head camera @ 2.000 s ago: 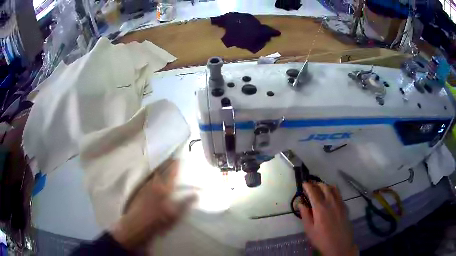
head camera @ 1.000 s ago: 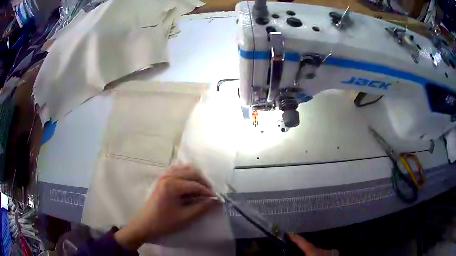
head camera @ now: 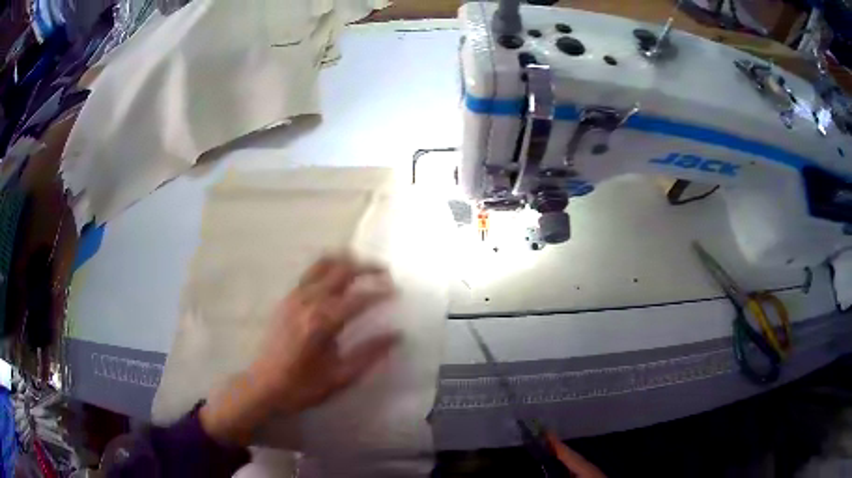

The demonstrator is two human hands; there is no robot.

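Observation:
A cream garment panel [head camera: 224, 280] lies on the white table left of the needle and hangs over the front edge. My left hand [head camera: 318, 341] lies on it, fingers spread and slightly blurred, gripping nothing. My right hand [head camera: 572, 459] is cut off by the bottom edge; its visible fingers are on the handle end of the fabric shears [head camera: 514, 397]. The blurred shears point up and left, over the ruler-marked edge, just right of the panel. The presser foot and needle [head camera: 483, 222] sit under the lamp glare, with no cloth clearly seen under them.
The white sewing machine [head camera: 598, 103] stands behind and to the right. Second scissors [head camera: 755, 317] with yellow and green handles lie at the right. Stacked cream panels [head camera: 196, 103] lie at the left rear. The table's grey ruler-marked edge [head camera: 635, 383] runs along the front.
The shears went from the table by the needle into my right hand, were at the panel's edge a second ago, and are now clear of it. My left hand's fingers have spread flat.

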